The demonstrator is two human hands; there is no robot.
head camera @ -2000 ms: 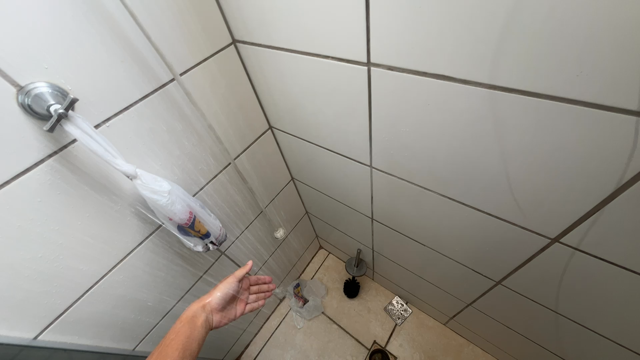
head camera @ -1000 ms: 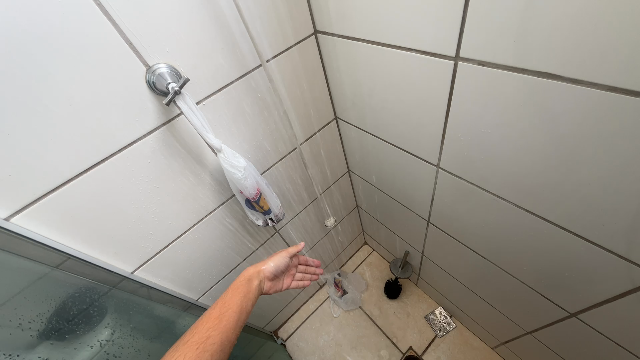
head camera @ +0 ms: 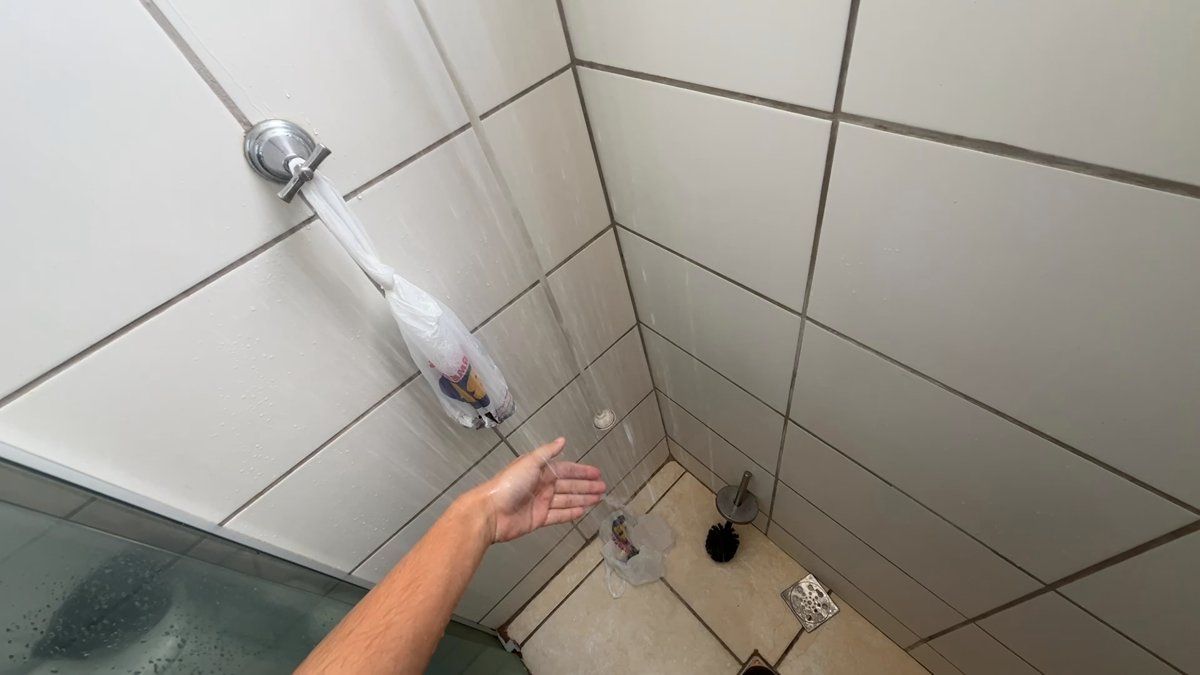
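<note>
My left hand (head camera: 548,489) is stretched out under falling shower water, palm facing me, thumb up, fingers apart and holding nothing. Above and left of it, a white plastic bag (head camera: 441,352) with a coloured print hangs twisted from a chrome cross-handle valve (head camera: 302,172) on the tiled wall. A gap lies between the hand and the bag. Past my fingertips, a second crumpled plastic bag (head camera: 642,553) lies on the floor by the wall. My right hand is out of view.
A black-bristled toilet brush (head camera: 722,542) with a metal handle and round disc (head camera: 737,502) is near the corner. A square metal drain cover (head camera: 810,602) is on the floor, beside a dark opening (head camera: 757,666). A white wall fitting (head camera: 604,419) and a wet glass panel (head camera: 122,581) are at left.
The view has swung left, bringing the wet glass panel into sight. My left hand stays stretched out in the water with its palm showing.
</note>
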